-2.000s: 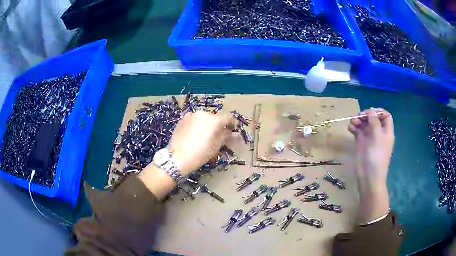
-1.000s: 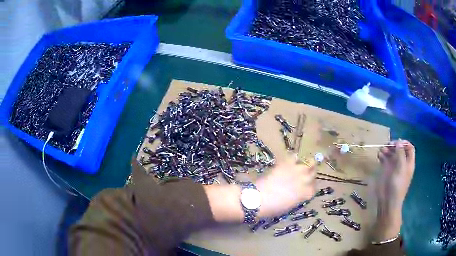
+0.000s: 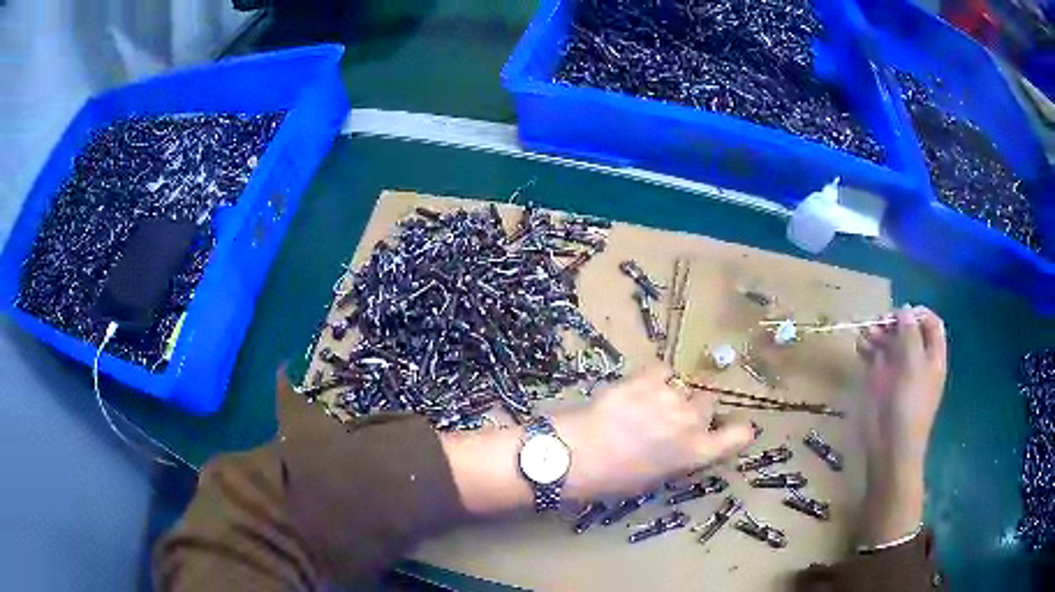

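Dark metal parts with silver ends form a large heap point(image 3: 463, 312) on the left of the tan cardboard sheet point(image 3: 486, 567). Several parts point(image 3: 720, 518) lie spaced apart at its lower right. My left hand point(image 3: 648, 430), with a wristwatch, is over the upper edge of this group; whether its fingers hold a part cannot be told. My right hand point(image 3: 902, 370) holds a thin pale stick point(image 3: 850, 325) pointing left, its tip by a small white cup point(image 3: 786, 332). A second white cup point(image 3: 723, 355) sits on the stained pad point(image 3: 810, 376).
A blue bin point(image 3: 220, 335) of parts stands at left, with a black block point(image 3: 148, 268) and white cable. Another blue bin point(image 3: 694, 150) and one more point(image 3: 983, 237) stand at the back. A white bottle point(image 3: 814, 220) is beyond the pad. Loose parts point(image 3: 1038, 451) lie far right.
My left hand has moved from the heap to the spaced parts at lower right since the oldest frame. My right hand still holds the stick near the cup. The camera view has shifted.
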